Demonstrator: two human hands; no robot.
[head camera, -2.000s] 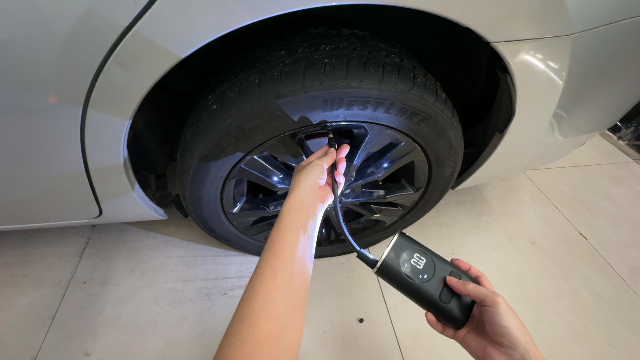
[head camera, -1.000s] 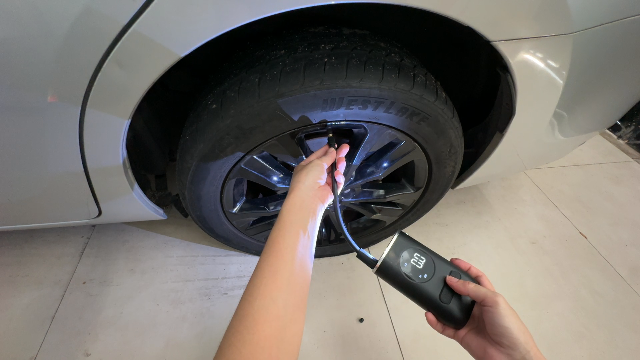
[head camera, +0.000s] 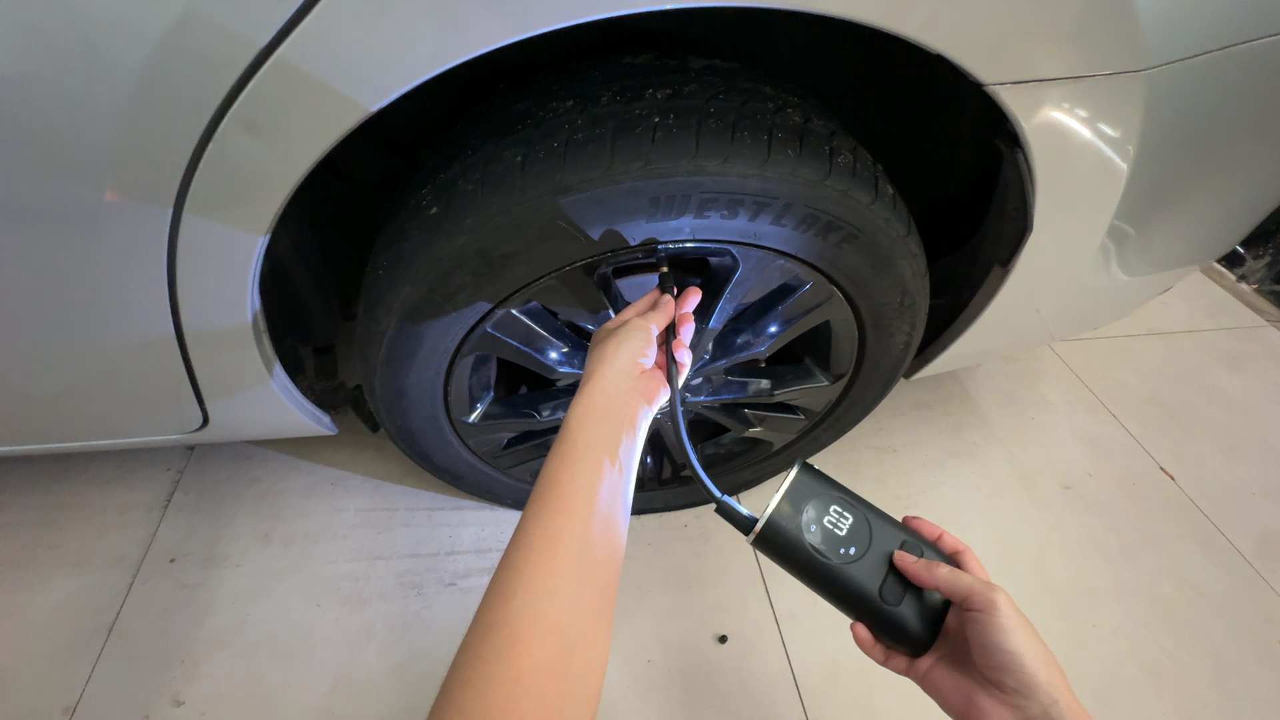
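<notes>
My left hand (head camera: 645, 340) grips the end fitting of a black air hose (head camera: 684, 430) at the tire valve stem (head camera: 663, 262), near the top of the black alloy wheel rim (head camera: 760, 320). Whether the fitting is fully seated on the valve cannot be told. The hose curves down to a black handheld tire inflator (head camera: 850, 560), which my right hand (head camera: 975, 620) holds tilted at the lower right, thumb on its button pad. Its round lit display reads 0.0. Around the rim sits a Westlake tire (head camera: 410, 290), resting on the floor.
A light-colored car body (head camera: 1120, 160) surrounds the dark wheel arch, with a door seam at the left. Below lies a pale tiled floor (head camera: 300, 580). A small black cap-like piece (head camera: 722, 639) lies on the floor between my forearms. Something dark stands at the far right edge.
</notes>
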